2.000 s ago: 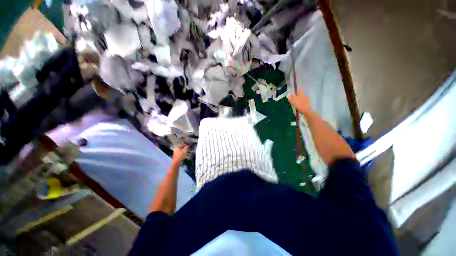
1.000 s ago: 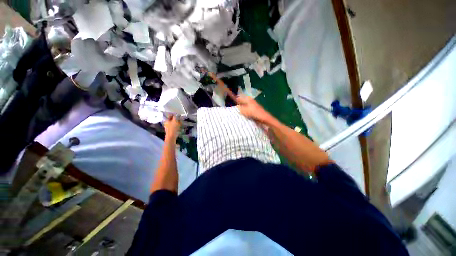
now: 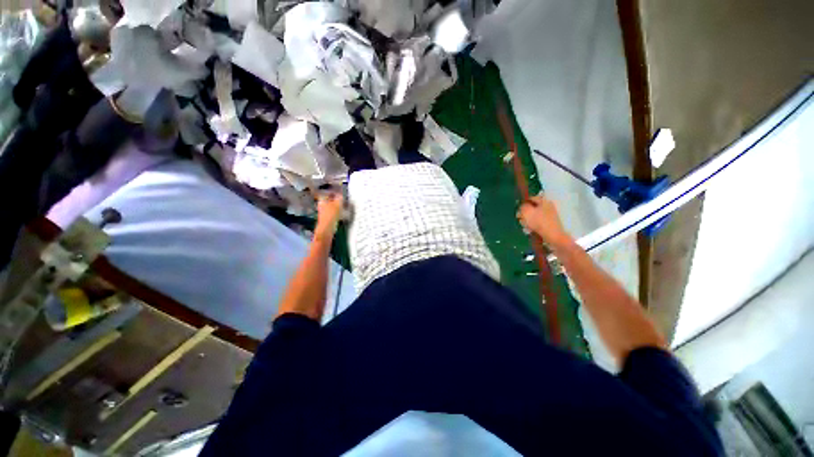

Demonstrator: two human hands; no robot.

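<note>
My right hand (image 3: 539, 217) grips the reddish-brown broom stick (image 3: 520, 174), which runs lengthwise over the green floor beside the right table's skirt. The broom head cannot be made out. My left hand (image 3: 329, 210) is small and blurred at the near edge of the scraps, left of my checked clothing; whether it holds anything cannot be told. The heap of white and grey fabric offcuts (image 3: 312, 98) lies in front of me, with dark gaps between pieces.
A pale skirt cloth (image 3: 201, 228) hangs from the left table's brown rim (image 3: 170, 308). The right table's rim (image 3: 639, 98) bears a blue fitting (image 3: 625, 189) with a long white rail (image 3: 714, 165). Thick black rolls (image 3: 58, 134) lie at far left.
My right hand has moved right with the stick, which pointed up-left into the heap one second ago and now lies along the right skirt. My left hand has shifted slightly right.
</note>
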